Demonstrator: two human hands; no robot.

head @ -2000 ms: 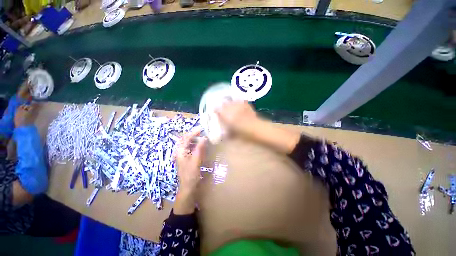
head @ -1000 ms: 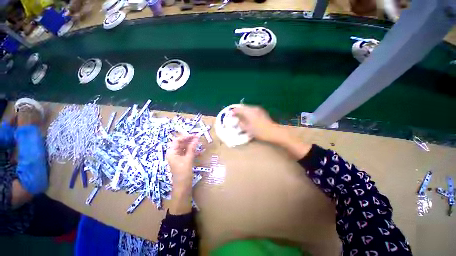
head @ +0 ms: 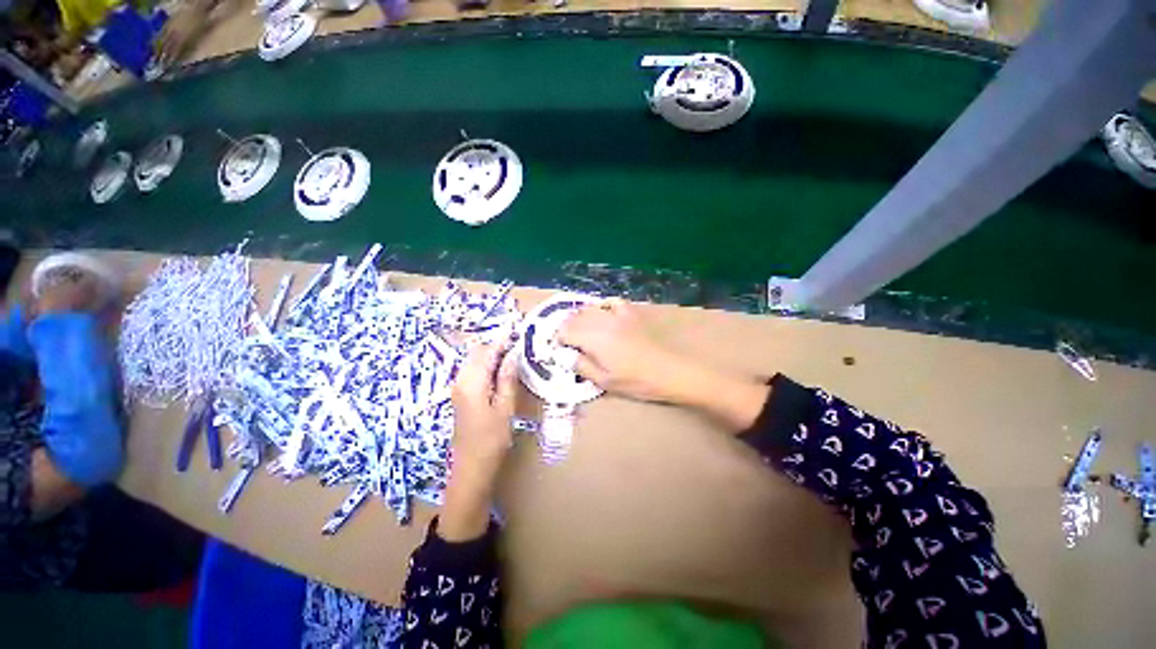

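Observation:
A round white lamp base [head: 553,359] with dark curved slots lies on the brown bench in front of me, at the belt's near edge. My right hand [head: 606,350] is over its upper right part, fingers on its face. My left hand [head: 484,387] is at its left rim with fingers bent; whether it grips the base or a small part cannot be told. A large pile of white and blue-dark strip parts [head: 368,393] lies left of my left hand. Small shiny clear pieces [head: 555,434] lie just below the base.
A green conveyor belt [head: 583,165] carries several discs. A grey metal post [head: 938,178] stands at right. Thin white pieces [head: 190,330] and dark-handled tools [head: 199,437] lie at left, spare strips [head: 1081,463] at far right. A neighbour's blue sleeve [head: 79,393] is at left, a blue bin [head: 247,602] below.
The lamp base moved off the belt side and down-left to my left hand. My right hand moved with it. My left hand moved slightly right. Discs on the belt shifted right.

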